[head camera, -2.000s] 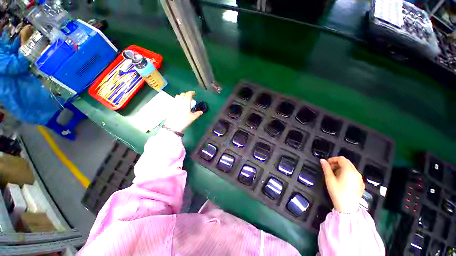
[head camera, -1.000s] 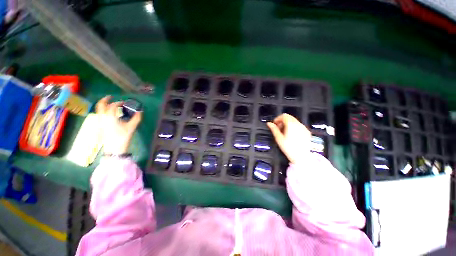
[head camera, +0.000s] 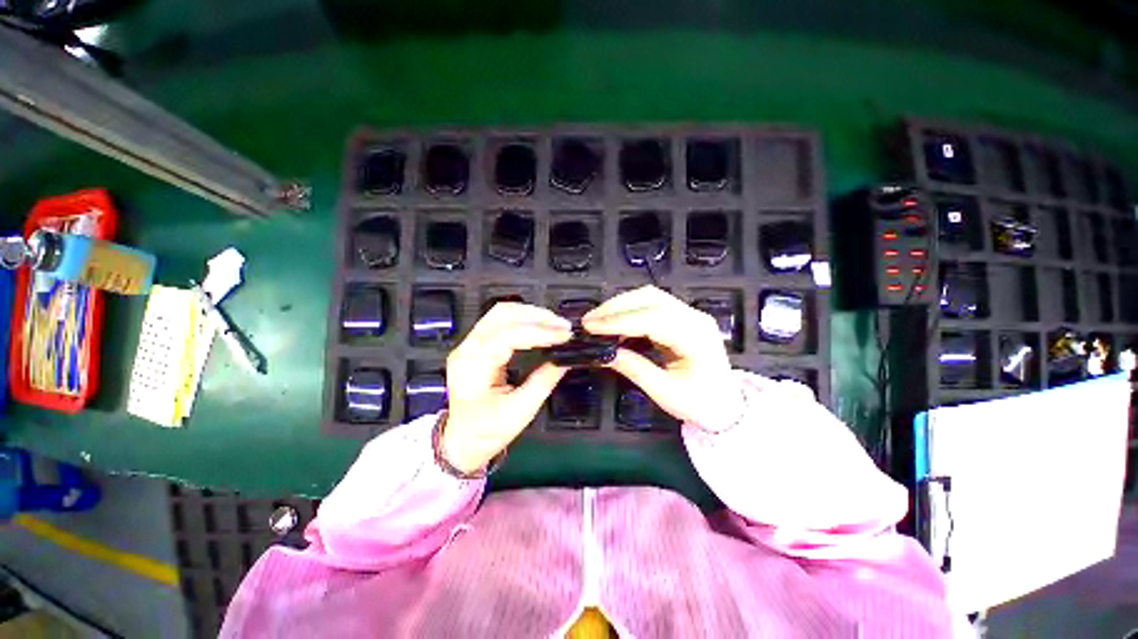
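A dark smartwatch body (head camera: 583,351) is held edge-on between my two hands, above the lower middle of the foam tray. My left hand (head camera: 499,381) grips its left end with thumb and fingers. My right hand (head camera: 668,356) grips its right end the same way. The dark grey foam tray (head camera: 786,169) lies in front of me with black, glossy rounded-square units in most pockets; the top right pocket is empty. My hands hide some lower middle pockets.
A red tray (head camera: 50,397) with thin sticks and a bottle (head camera: 106,265), a label sheet (head camera: 169,353) and a pen (head camera: 240,340) lie left. A metal post (head camera: 150,131) stands upper left. A box with red lights (head camera: 901,250), second foam tray (head camera: 1036,175) and clipboard (head camera: 1030,487) are right.
My left hand has moved right from beside the label sheet, carrying the dark unit over the tray. My right hand has moved left and now also holds it. The view has shifted.
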